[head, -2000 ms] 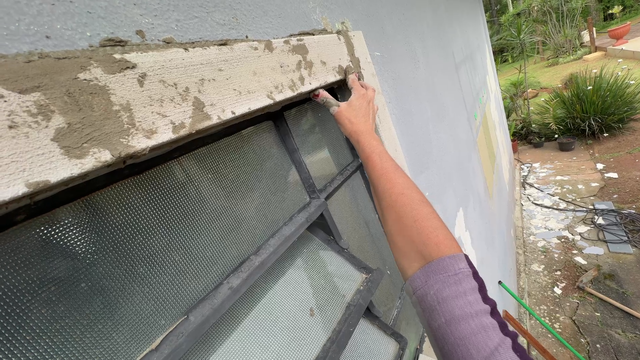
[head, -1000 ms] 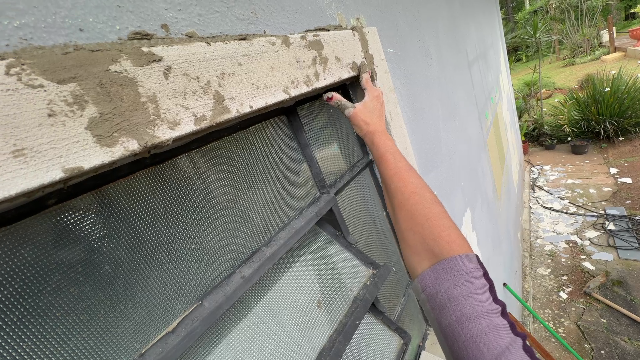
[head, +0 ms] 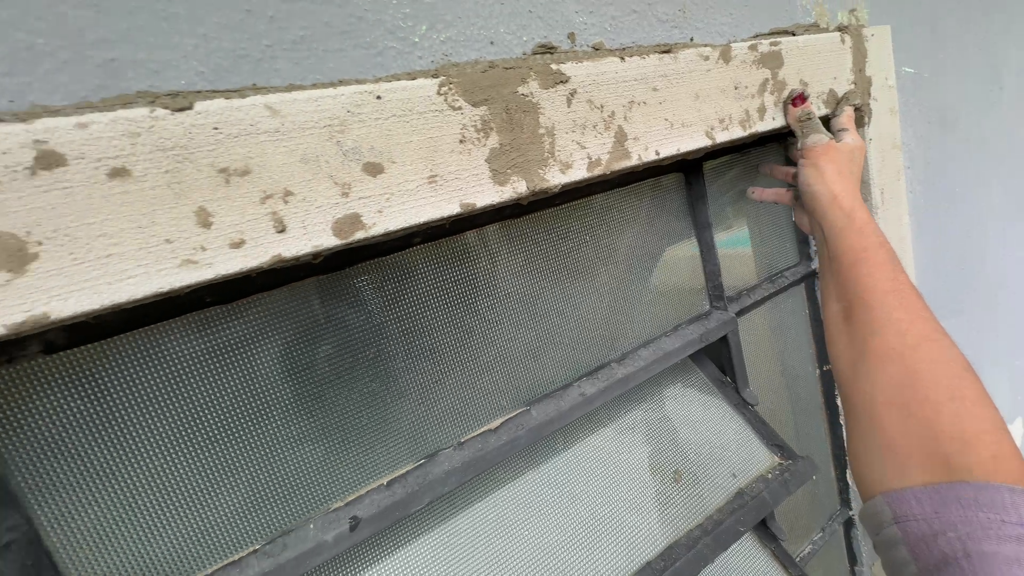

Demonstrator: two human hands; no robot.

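Observation:
My right hand (head: 828, 164), smeared with mortar, reaches up to the top right corner of the window. One digit with a red nail touches the lower edge of the textured off-white trim (head: 280, 184); another finger rests by the mortar joint (head: 860, 68) where it meets the upright trim (head: 890, 160). Two more fingers spread in front of the small upper glass pane (head: 756, 228). No object shows in this hand, though its palm is partly hidden. Grey-brown mortar (head: 512, 120) is smeared and spotted on the top trim. My left hand is out of view.
Below the trim is a dark metal window frame (head: 608, 380) with textured glass (head: 448, 280). A tilted glass pane (head: 592, 480) juts out lower down. The grey-blue wall (head: 320, 44) surrounds the trim, with rough mortar along the upper joint.
The view has swung left, so the garden and ground at the right are gone from sight. Two fingers now show before the glass; my right hand remains at the trim's corner.

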